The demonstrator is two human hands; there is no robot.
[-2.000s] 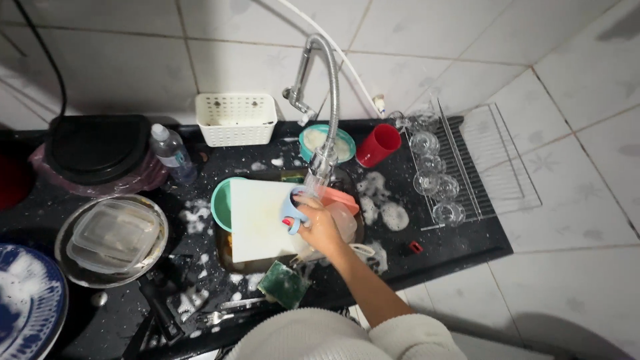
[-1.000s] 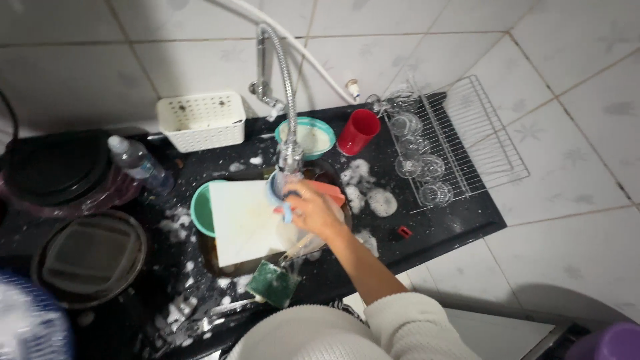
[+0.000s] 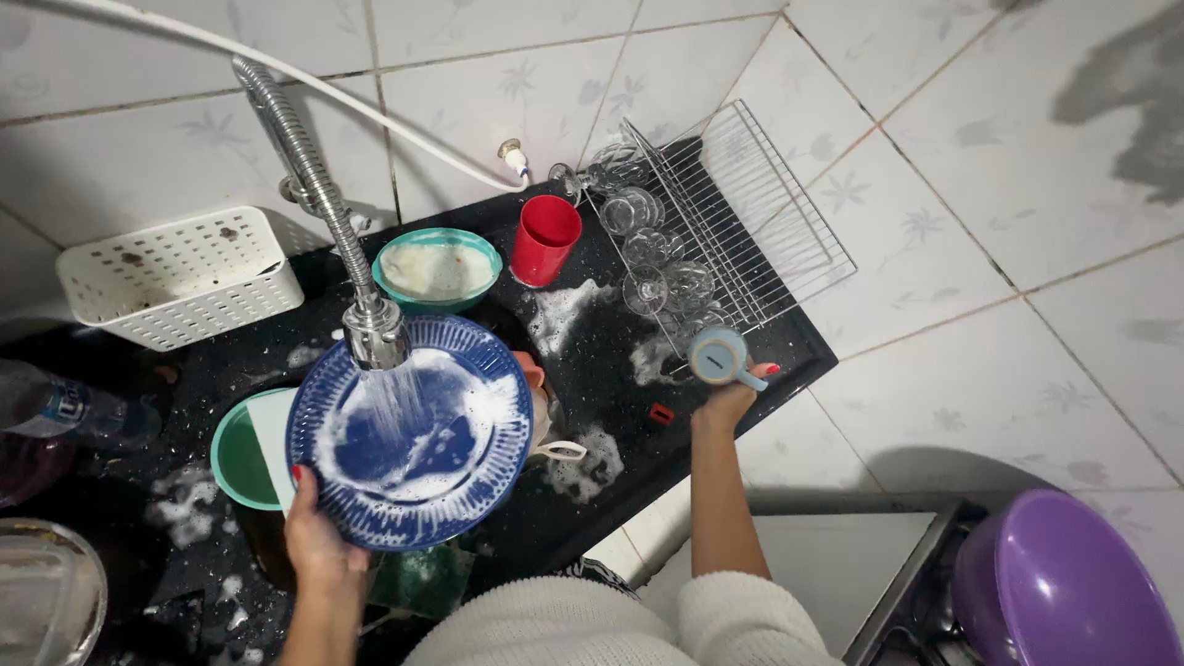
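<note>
My left hand (image 3: 319,536) grips the lower left rim of a soapy blue plate (image 3: 407,435), tilted under water spraying from the faucet head (image 3: 375,335). At the right, my right hand (image 3: 731,402) holds a light blue mug (image 3: 719,355), its base facing the camera, at the front end of the wire dish rack (image 3: 731,250). Glasses (image 3: 647,250) stand in and beside the rack's left side. Part of a white cutting board (image 3: 270,430) and a green bowl (image 3: 242,458) show left of the plate, which hides most of the sink.
A teal dish of foamy liquid (image 3: 439,270), a red cup (image 3: 546,242) and a white perforated basket (image 3: 180,277) stand along the wall. A plastic bottle (image 3: 74,407) is at the left, a green scouring pad (image 3: 424,578) at the front edge, a purple basin (image 3: 1078,578) at lower right.
My right hand has carried the mug from under the faucet to the rack. My left hand, unseen before, now holds the blue plate under the spray. The view has shifted closer.
</note>
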